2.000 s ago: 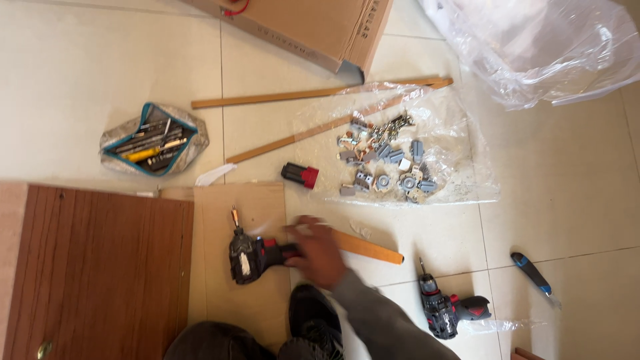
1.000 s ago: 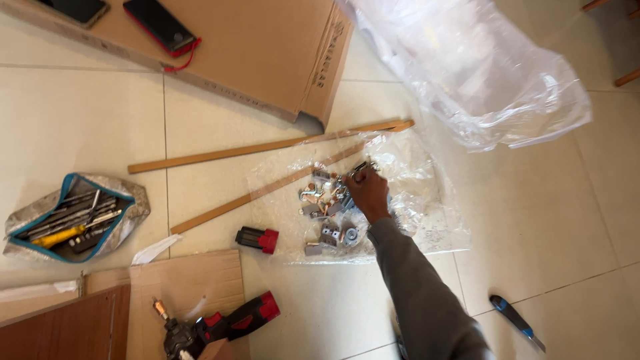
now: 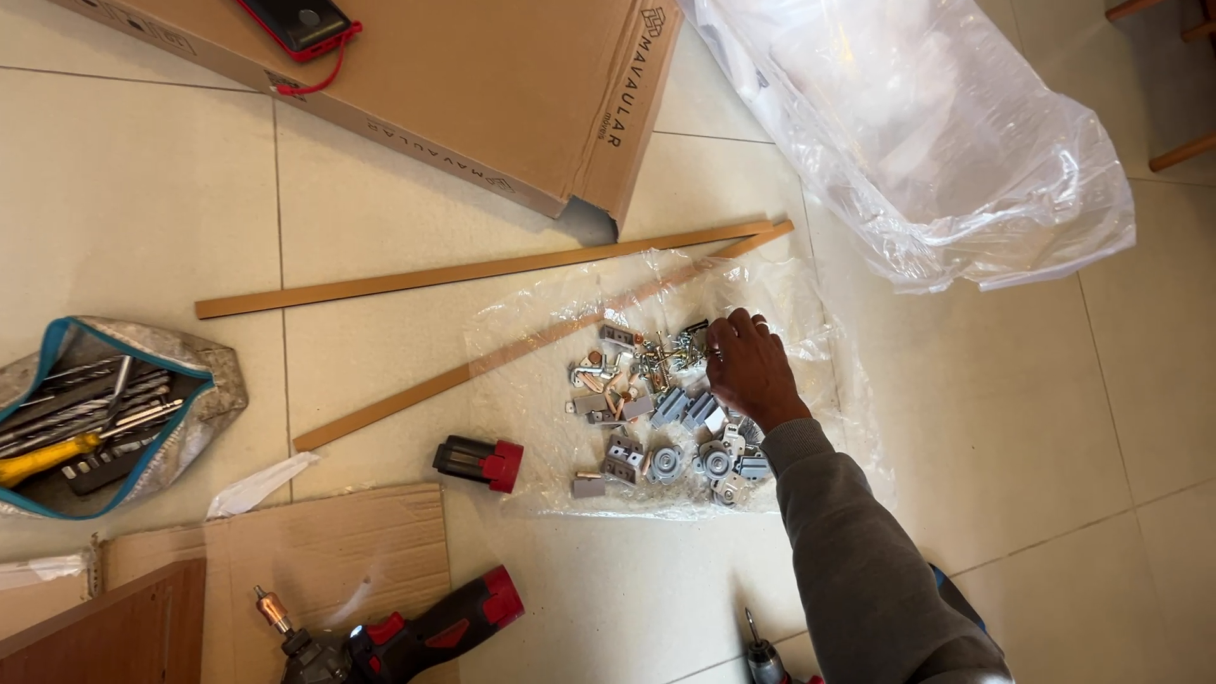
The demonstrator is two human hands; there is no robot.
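My right hand (image 3: 750,366), palm down with its fingers bent, is at the upper right of a pile of hardware on a clear plastic sheet (image 3: 532,313). Its fingertips are hidden, so whether they grip anything does not show. Just left of the fingers lie small screws (image 3: 682,350). Below them are grey plastic fittings (image 3: 671,407), round grey metal-and-plastic fittings (image 3: 666,464) and a block-shaped bracket (image 3: 624,458). Wooden dowels (image 3: 591,382) lie at the pile's left. My left hand is out of view.
Two thin wood-coloured strips (image 3: 456,275) converge above the hardware. A tool battery (image 3: 478,464), a red-and-black power driver (image 3: 427,632) and an open tool pouch (image 3: 123,408) lie left. A second driver (image 3: 765,660) is at the bottom edge. A cardboard box (image 3: 456,85) and plastic wrapping (image 3: 931,133) lie farther back.
Two seconds ago my right hand was at the power driver's handle; it has left the driver and moved to the hardware on the plastic sheet. The view has shifted.
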